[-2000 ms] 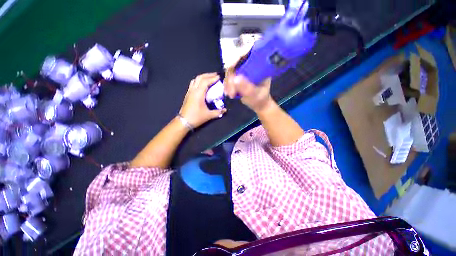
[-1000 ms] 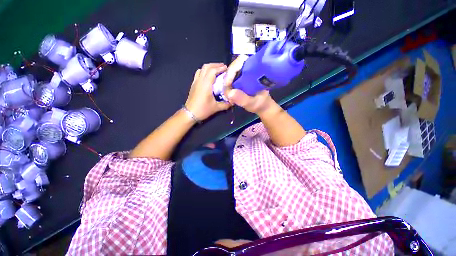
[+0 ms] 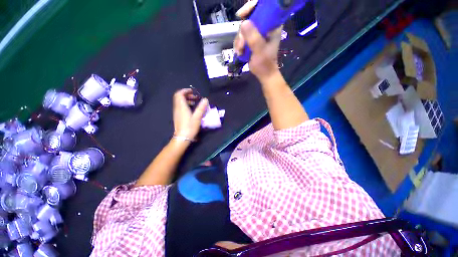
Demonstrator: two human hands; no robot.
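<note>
My right hand [image 3: 262,50] is shut on the blue-violet electric screwdriver [image 3: 273,15], whose upper end is cut off by the top edge. The driver's dark tip is at the front of the white screw feeder [image 3: 215,37]. My left hand [image 3: 187,116] is over the black mat, thumb and fingers partly bent. A small white housing unit [image 3: 213,118] is right beside its thumb. Blur hides whether the hand grips the housing or its wires.
A pile of housings [image 3: 30,183] with thin red wires lies on the left of the mat. A dark phone [image 3: 304,22] lies right of the feeder. The bench edge runs diagonally. Beyond it are cardboard [image 3: 361,110] and white trays on the blue floor.
My right hand has moved the screwdriver up and away from the housing to the feeder. My hands are now apart. The housing now shows beside my left thumb instead of between both hands.
</note>
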